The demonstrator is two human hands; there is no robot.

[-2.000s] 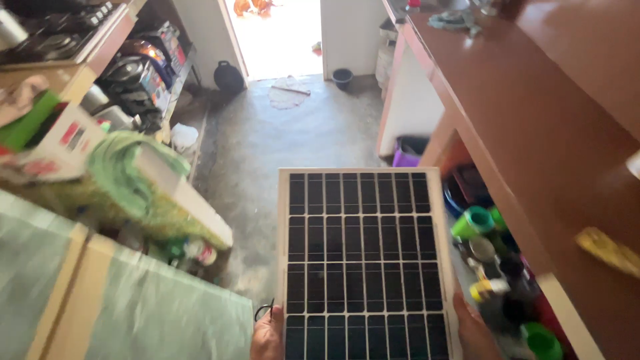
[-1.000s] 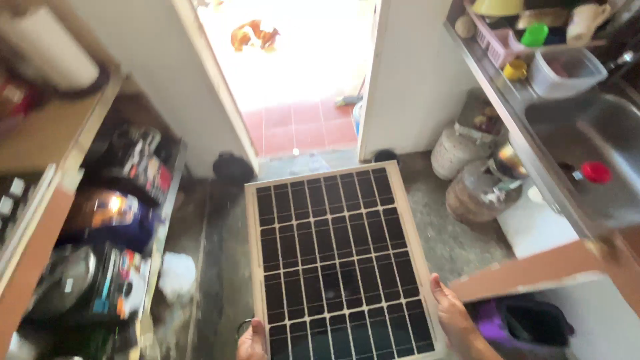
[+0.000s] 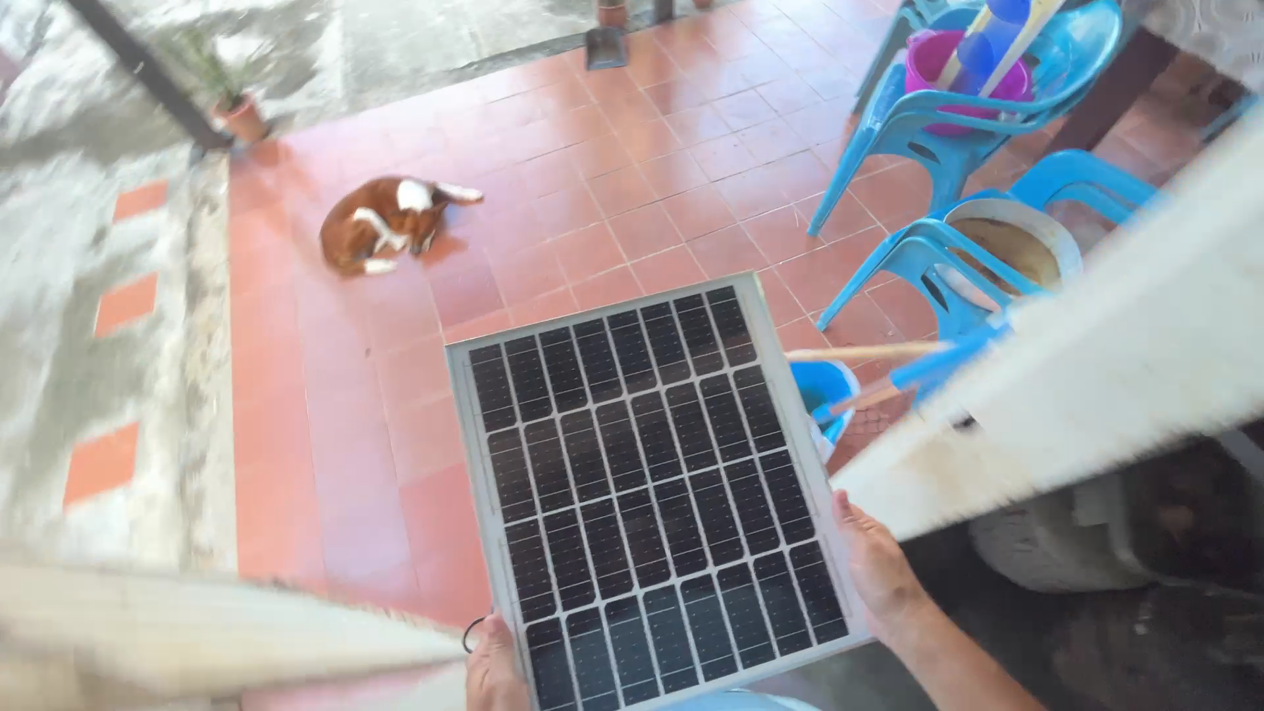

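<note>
A framed solar panel [image 3: 652, 484] with dark cells and a pale metal frame is held out in front of me, tilted slightly, cells facing up toward the camera. My left hand [image 3: 496, 667] grips its lower left edge; a thin dark loop, perhaps a cable, shows beside the fingers. My right hand [image 3: 877, 563] holds the lower right edge, thumb along the frame. The fingers beneath the panel are hidden.
Doorway walls [image 3: 1076, 395] flank me. On the red tiled floor [image 3: 395, 375] lies a brown-and-white dog [image 3: 390, 222]. Blue plastic chairs [image 3: 938, 128], a magenta bucket [image 3: 963, 74], a blue bucket [image 3: 825, 395] and a round tub [image 3: 1007, 252] stand right. A potted plant [image 3: 242, 118] is far left.
The view has moved from the kitchen to the doorway, with the tiled floor outside now filling much of it. Both hands still hold the solar panel.
</note>
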